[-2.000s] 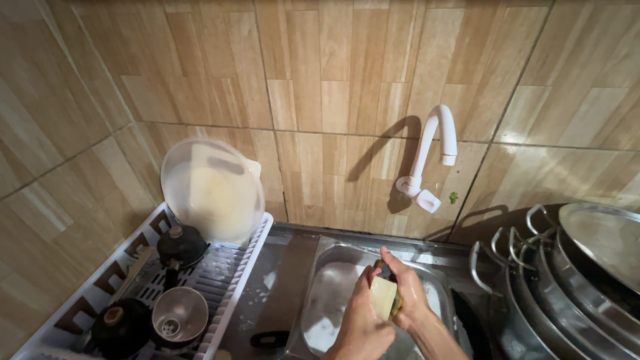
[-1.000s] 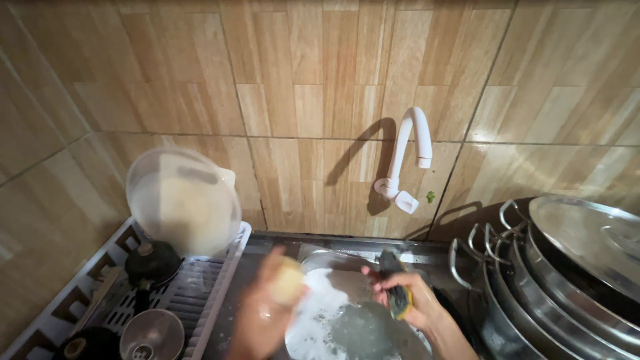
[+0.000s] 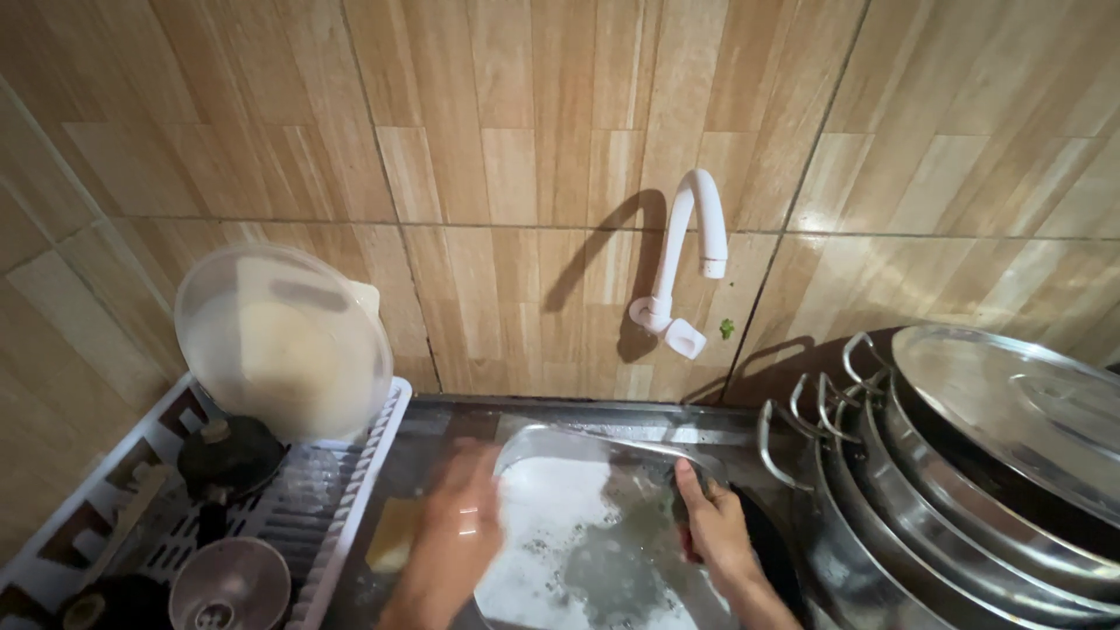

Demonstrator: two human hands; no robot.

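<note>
Soapy, greyish water with white foam fills a rectangular basin (image 3: 542, 560) low in the middle of the head view. My right hand (image 3: 717, 534) is at its right side, the thumb over the rim and the fingers curled down; a dark patch beside the fingers may be the sponge, but this is unclear. Blurred by motion, my left hand (image 3: 455, 525) is at the basin's left side. A yellowish block, seemingly soap (image 3: 394, 535), lies on the dark counter just left of that hand. Whether the left fingers hold anything cannot be made out.
A white dish rack (image 3: 350, 499) at left holds a translucent round lid or bowl (image 3: 284, 341), dark cookware (image 3: 227, 459) and a small cup (image 3: 229, 582). A white faucet (image 3: 678, 254) juts from the tiled wall. Nested metal pots (image 3: 840, 525) with a lid (image 3: 1024, 394) crowd the right side.
The yellowish block was in my left hand a second ago and now lies on the counter. My right hand, which held up a dark and yellow sponge, is now down at the basin's rim.
</note>
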